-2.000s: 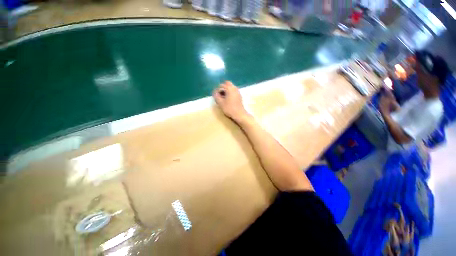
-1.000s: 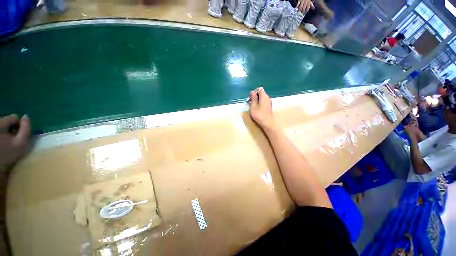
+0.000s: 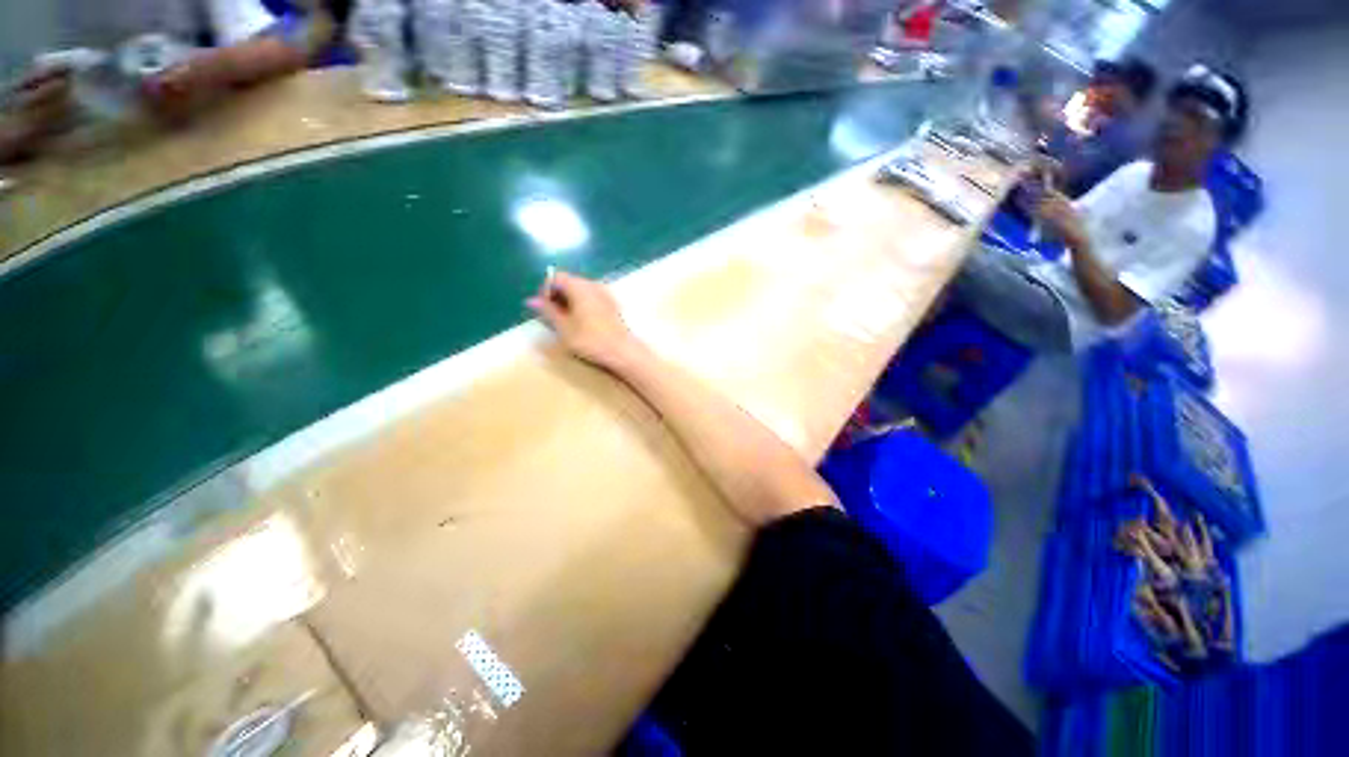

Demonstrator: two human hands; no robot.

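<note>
My right hand (image 3: 580, 314) is over the near edge of the green conveyor belt (image 3: 429, 200), its arm reaching in from the lower right in a black sleeve. The fingers are closed together. A thin pale stick (image 3: 550, 275) seems to poke up from the fingertips; it is small and blurred. My left hand is out of the picture. A clear-white oval dish (image 3: 255, 734) lies at the bottom left, partly cut off by the lower edge. A white dotted strip (image 3: 488, 669) lies flat on the cardboard-covered bench (image 3: 592, 488).
White-grey ribbed assemblies (image 3: 503, 52) stand across the belt, near another worker's arm (image 3: 237, 67). Long grey-white parts (image 3: 929, 185) lie farther along the bench. A person in white (image 3: 1147, 237) sits at the right. A blue stool (image 3: 917, 503) and blue crates with tan parts (image 3: 1176, 584) are at the right.
My left hand, seen at the left edge one second ago, is out of view. The view has swung, so my right hand appears farther left, still at the belt edge with closed fingers.
</note>
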